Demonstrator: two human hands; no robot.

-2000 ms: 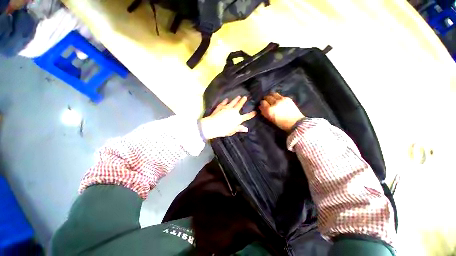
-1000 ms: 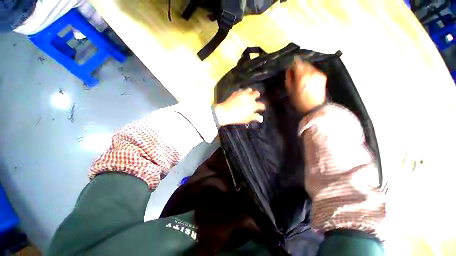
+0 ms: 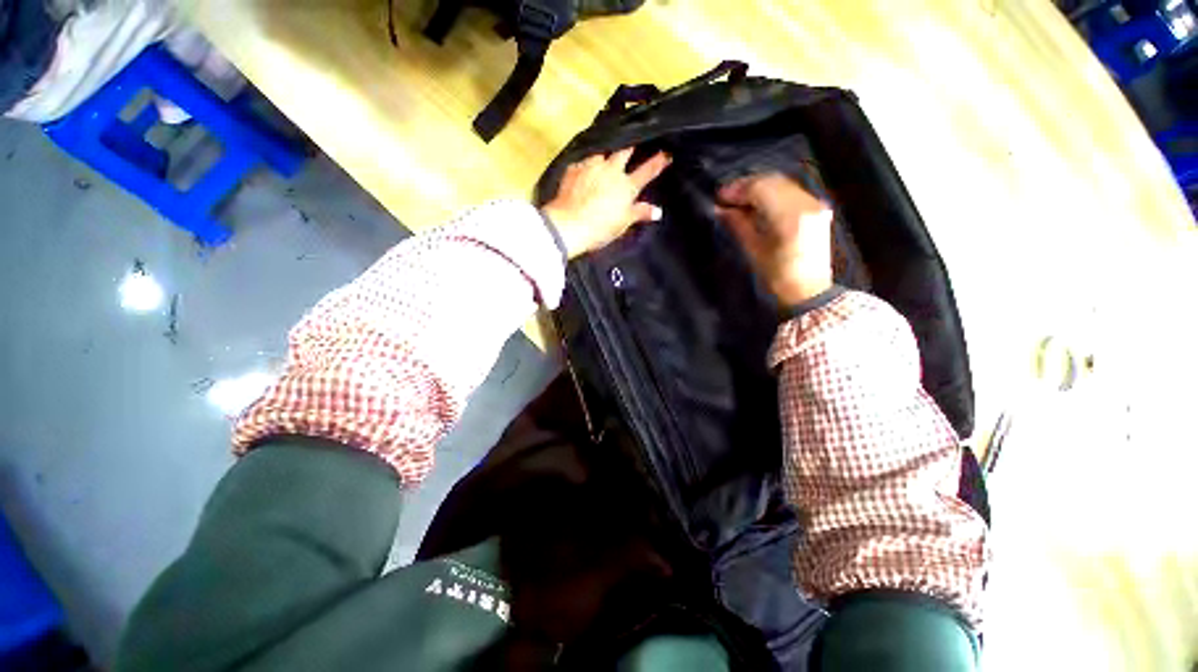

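Note:
A black backpack [image 3: 907,263] lies opened on the pale yellow table, its dark lining [image 3: 683,328] facing up and its near end at my apron. A long zipper [image 3: 646,381] runs along the left part of the inside. My left hand [image 3: 604,200] rests with fingers spread on the upper left of the lining and holds nothing visible. My right hand [image 3: 778,230] is over the upper middle of the inside, fingers curled and slightly blurred. Whether it pinches any fabric cannot be told.
Another dark bag [image 3: 541,19] with a hanging strap lies at the table's far edge. A small pale ring [image 3: 1055,362] and a slim metal tool [image 3: 996,440] lie right of the backpack. A blue stool [image 3: 177,145] stands on the floor at left, beside pale cloth.
My right hand has moved up and right, then slightly back down inside the bag. My left hand has moved higher on the lining. The backpack sits a little higher in view.

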